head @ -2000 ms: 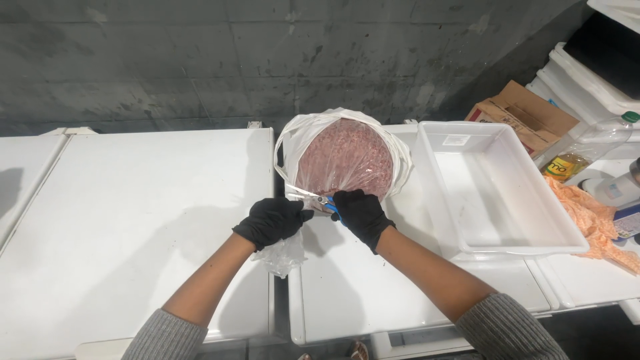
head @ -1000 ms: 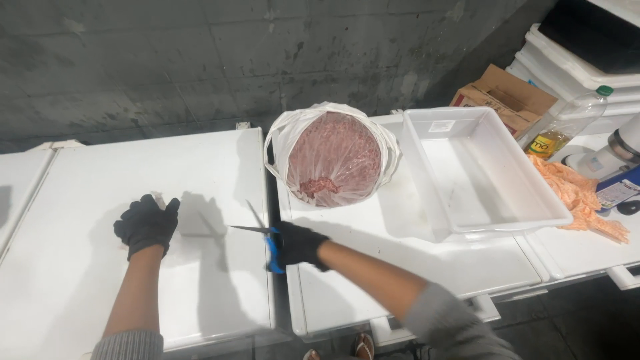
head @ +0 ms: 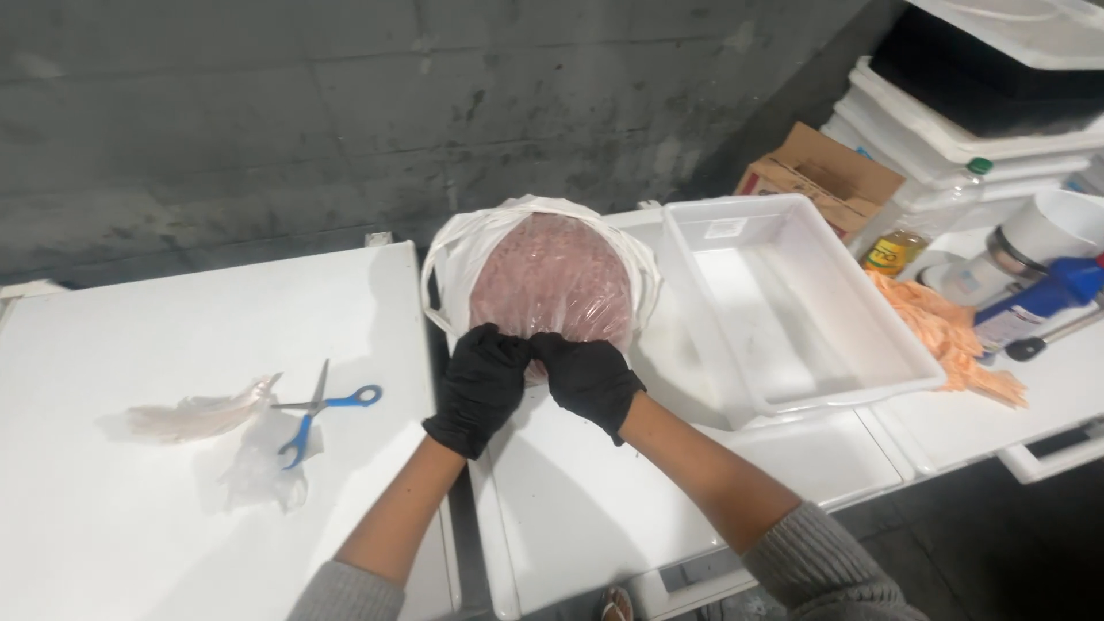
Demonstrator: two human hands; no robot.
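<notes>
A clear plastic bag of ground meat, with a white plastic bag around it, stands on the white surface in front of me. My left hand, in a black glove, grips the near edge of the clear bag. Close against it, my right hand, gloved in black too, pinches the same plastic. The fingertips are partly hidden. Blue-handled scissors lie spread on the left white surface, by a crumpled scrap of clear plastic and a thin twisted plastic strip.
Right of the bag is a white plastic tub. Beyond it are an orange cloth, an oil bottle, a blue bottle, a cardboard box and stacked white containers. A gap parts the two white surfaces.
The scissors, in my right hand earlier, now lie on the left surface. Both hands have come together at the near edge of the meat bag; the left was over the left surface a second ago.
</notes>
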